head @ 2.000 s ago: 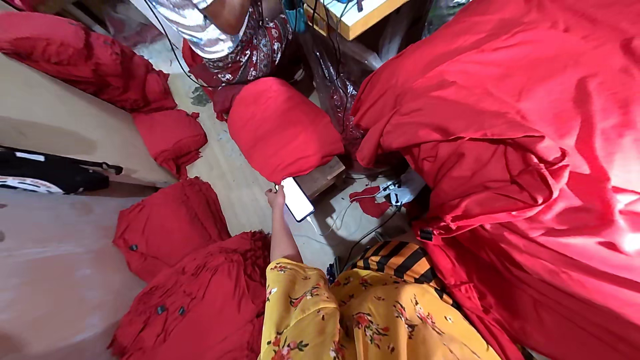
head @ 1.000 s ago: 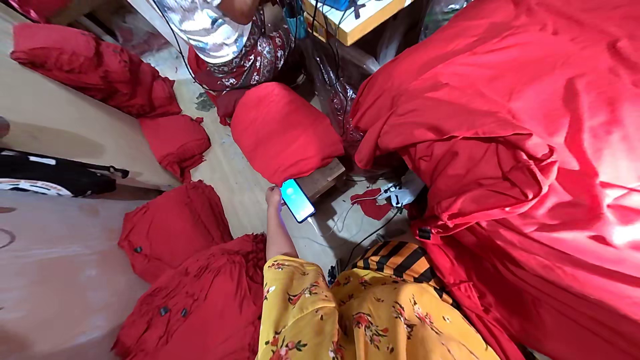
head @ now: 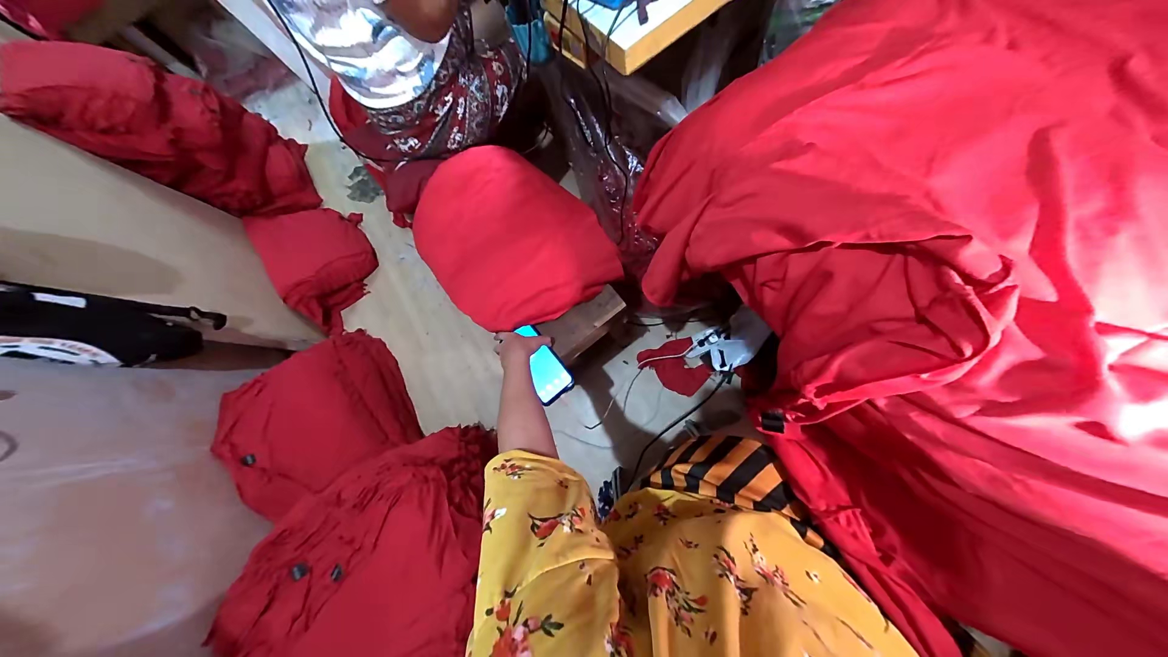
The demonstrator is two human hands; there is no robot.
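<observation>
My left hand reaches forward from a yellow floral sleeve and holds a smartphone by its upper end, the lit blue screen facing up. Just beyond the phone, a rounded bundle of red fabric rests on a low wooden stool or block. My right hand does not show. A large mass of red cloth fills the right side.
Piles of red fabric lie at the left, beside a pale panel and a black bag. Cables and a white power strip are on the floor. Another person sits ahead, near a yellow-edged table.
The phone's screen has gone from white to blue. The cable seen at the phone's lower end before is no longer plainly there, and my left hand now covers more of the phone's upper end.
</observation>
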